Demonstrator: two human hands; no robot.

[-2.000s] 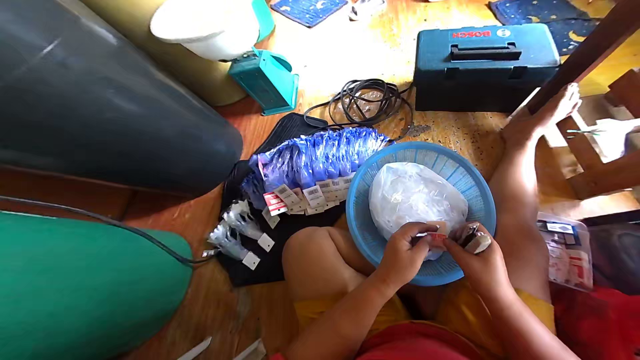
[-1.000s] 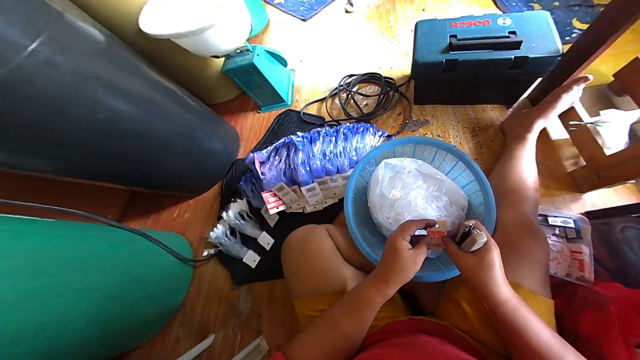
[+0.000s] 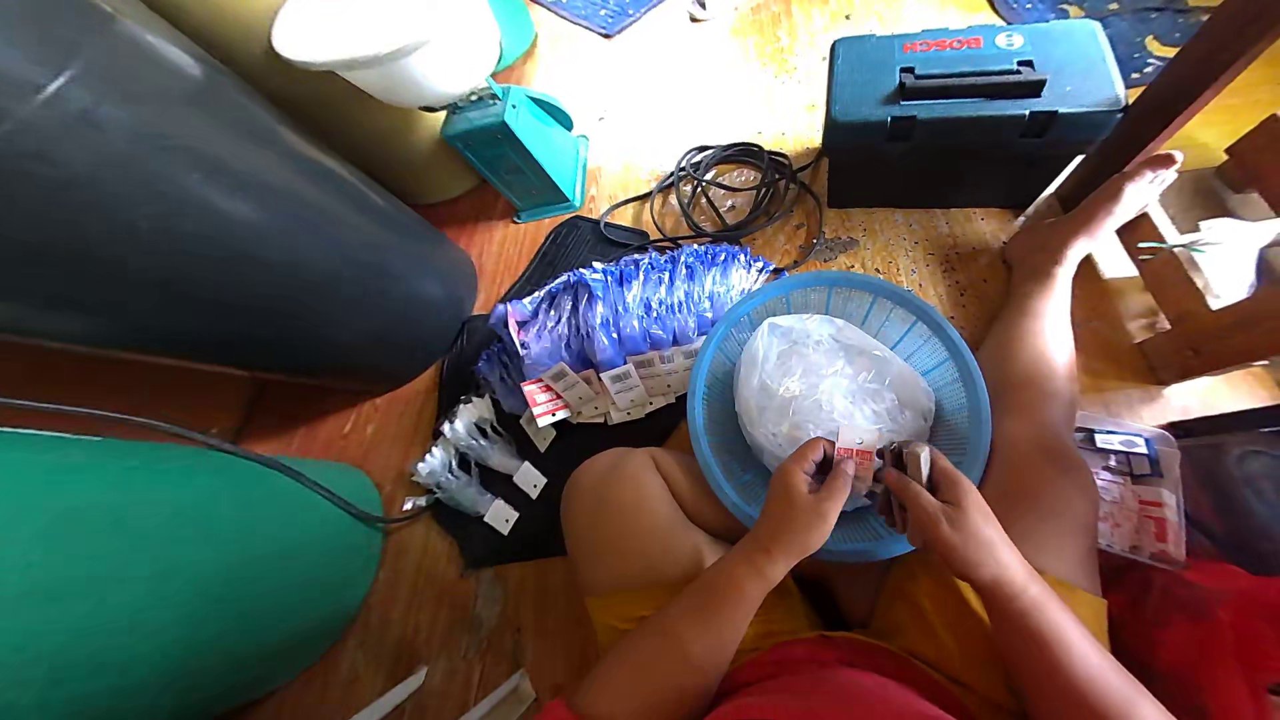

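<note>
My left hand pinches a small red-and-white printed card between thumb and fingers. Beside it, my right hand grips a small stapler-like tool close to the card's right edge; my fingers partly hide it, so its exact kind is unclear. Both hands are over the near side of a blue plastic basket, which holds a clear plastic bag with whitish contents. Left of the basket, a row of blue-purple plastic packets with printed cards lies on a black cloth, near two white bundles with tags.
A Bosch case stands behind the basket, with a coiled black cable to its left. A teal scale, a large dark container and a green container are on the left. A clear box lies beside my right leg.
The printed card in my left hand now shows upright and facing me; two seconds ago my fingers mostly covered it. The hands stay over the basket.
</note>
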